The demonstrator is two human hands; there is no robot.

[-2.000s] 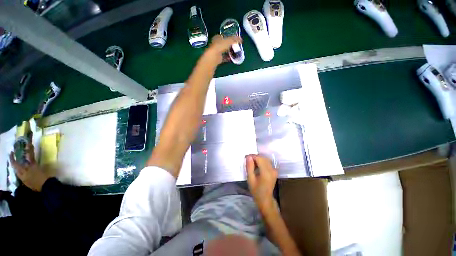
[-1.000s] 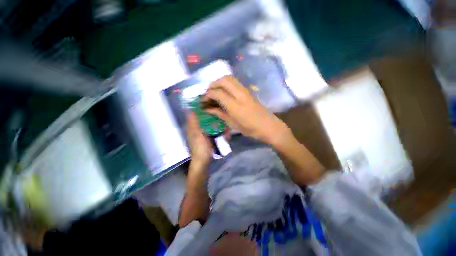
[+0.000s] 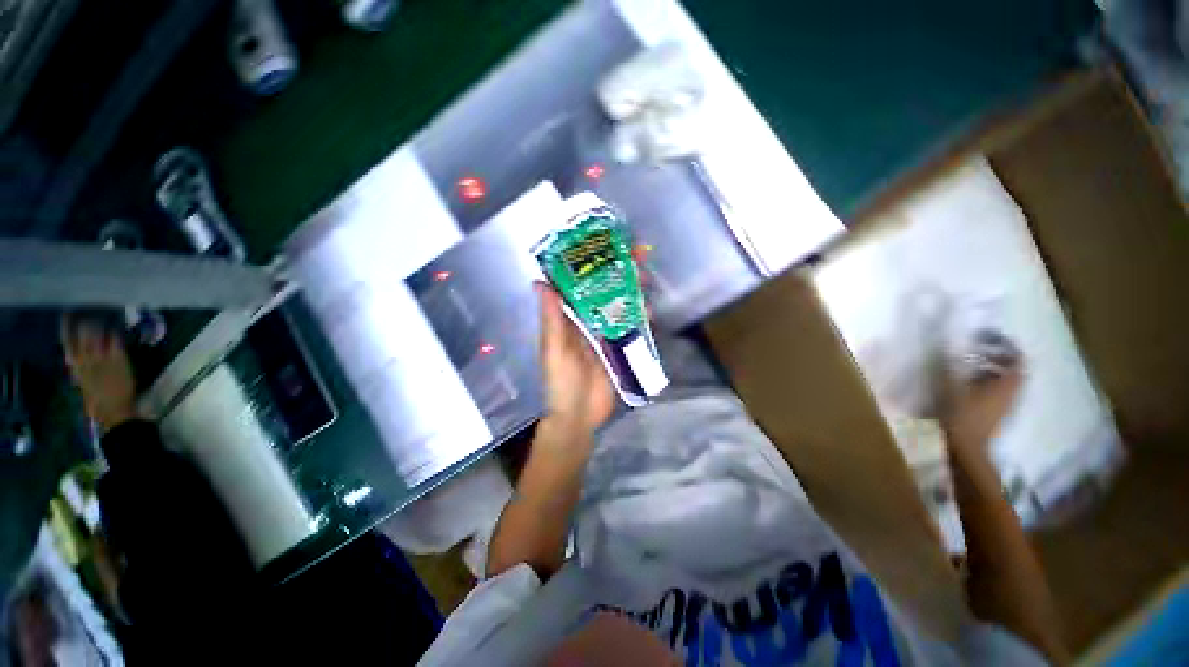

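Observation:
My left hand (image 3: 575, 375) holds an open unit (image 3: 602, 280) by its narrow handle, above the front edge of the printed sheets. The unit's wide head points away from me, with a green circuit board facing up in a white shell. A dark part and a white block show in the handle. My right hand (image 3: 978, 397) is blurred, reaching into the cardboard carton (image 3: 815, 411) over its white contents. A small greyish thing shows at its fingers; whether it is gripped I cannot tell.
Printed sheets (image 3: 515, 124) lie on the bench, with a crumpled white bundle (image 3: 649, 102) on them. A dark smartphone (image 3: 290, 378) lies left of them. Units, including one (image 3: 196, 202), stand on the green surface behind. A grey bar (image 3: 131, 274) and a neighbour's arm (image 3: 157, 482) are left.
My right hand has left the open unit and moved right into the carton. My left hand still holds the unit, now with its board in full view. The view has shifted slightly.

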